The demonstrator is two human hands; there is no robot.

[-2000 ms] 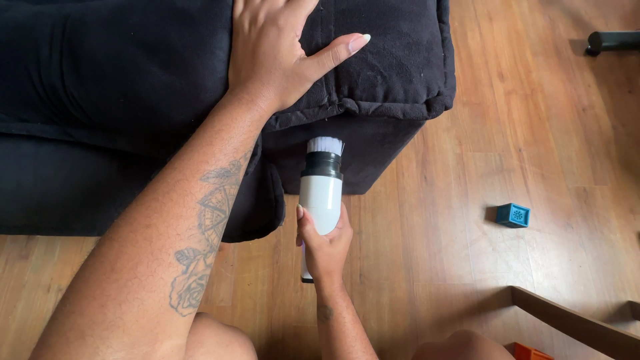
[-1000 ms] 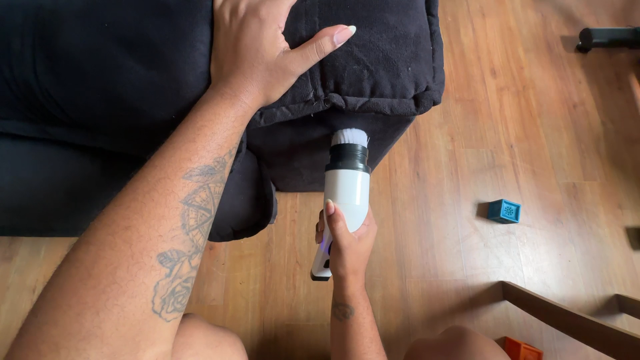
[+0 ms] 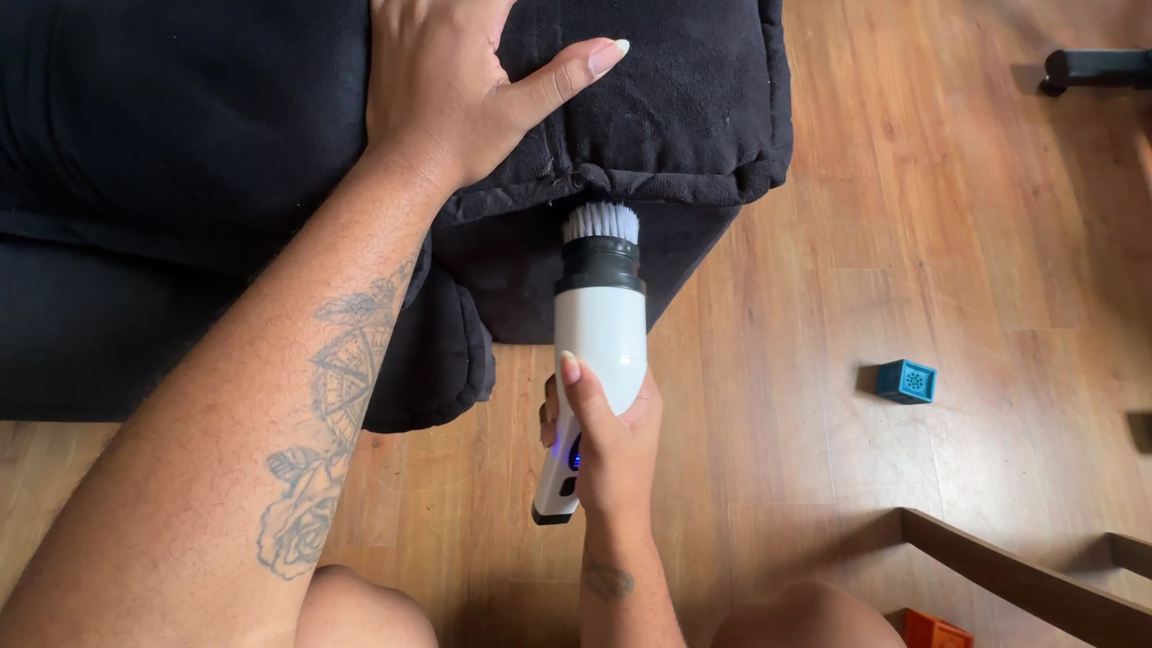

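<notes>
My right hand [image 3: 612, 432] grips a white electric scrubber brush [image 3: 600, 328] by its handle, where a small blue light glows. Its pale bristles point up to the front side of a black fabric sofa armrest [image 3: 666, 99], just under the piped seam; whether they press on the fabric cannot be told. My left hand [image 3: 450, 85] lies on top of the sofa with the thumb spread to the right, and part of its fingers is cut off by the upper frame edge.
A blue toy block [image 3: 906, 382] lies on the wooden floor [image 3: 792, 441] to the right. An orange block [image 3: 936, 630] is at the bottom edge near a wooden furniture leg [image 3: 1008, 567]. A black furniture foot [image 3: 1093, 68] stands at the upper right.
Along the armrest's front side, the scrubber in my right hand has moved right from where it was two seconds ago. My left hand stays on the sofa top.
</notes>
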